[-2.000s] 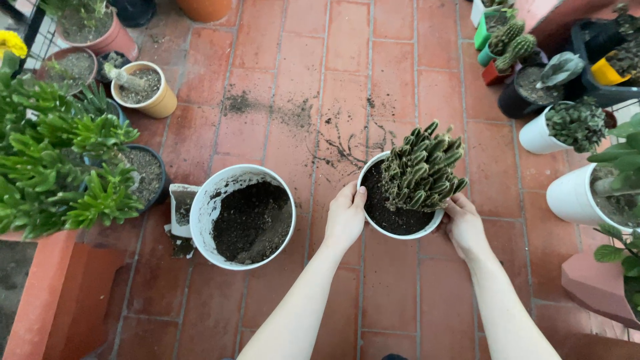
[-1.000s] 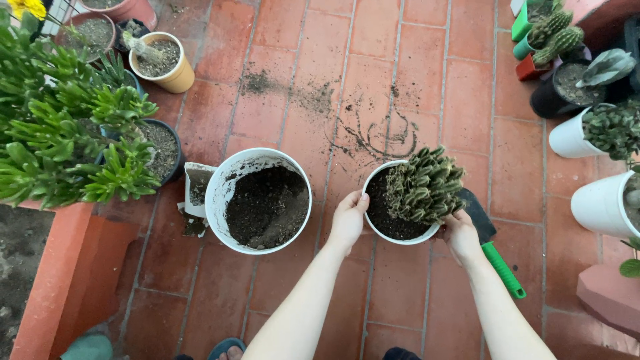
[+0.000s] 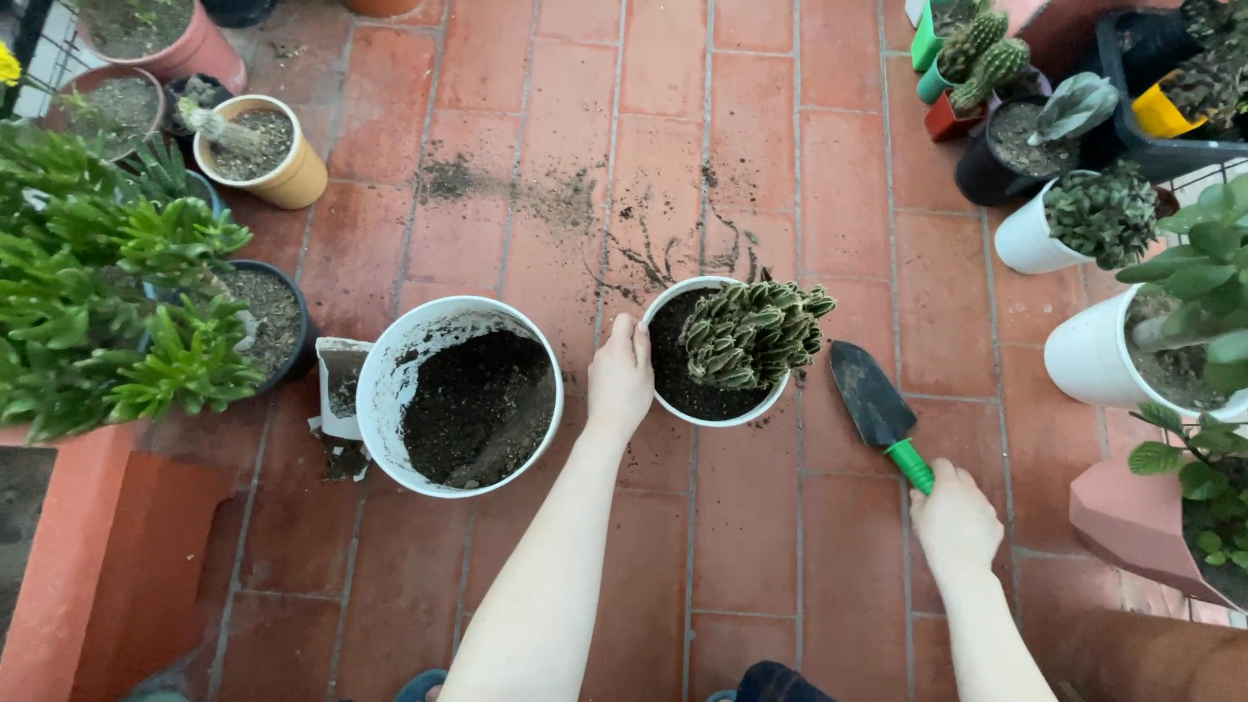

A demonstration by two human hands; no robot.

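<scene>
My left hand [image 3: 622, 378] grips the left rim of a white plant pot [image 3: 720, 421], its thumb and fingers at the edge. In that pot a clumped cactus [image 3: 756, 333] leans to the right over dark soil [image 3: 675, 356]. My right hand [image 3: 955, 512] is closed around the green handle of a garden trowel [image 3: 875, 400], whose dark blade points up and left, just right of the pot. A larger white bucket [image 3: 368, 409], partly filled with dark soil [image 3: 478, 409], stands to the left of my left hand.
Loose soil and root bits [image 3: 639, 249] lie on the red tile floor [image 3: 746, 546]. A broken white container [image 3: 339, 375] touches the bucket's left side. Potted plants line both sides, among them a yellow pot [image 3: 288, 175] and a white pot [image 3: 1092, 351]. A terracotta-coloured planter [image 3: 127, 556] stands lower left.
My right hand has let go of the cactus pot, moved right and down, and taken hold of the trowel's handle. My left hand remains at the pot's left rim.
</scene>
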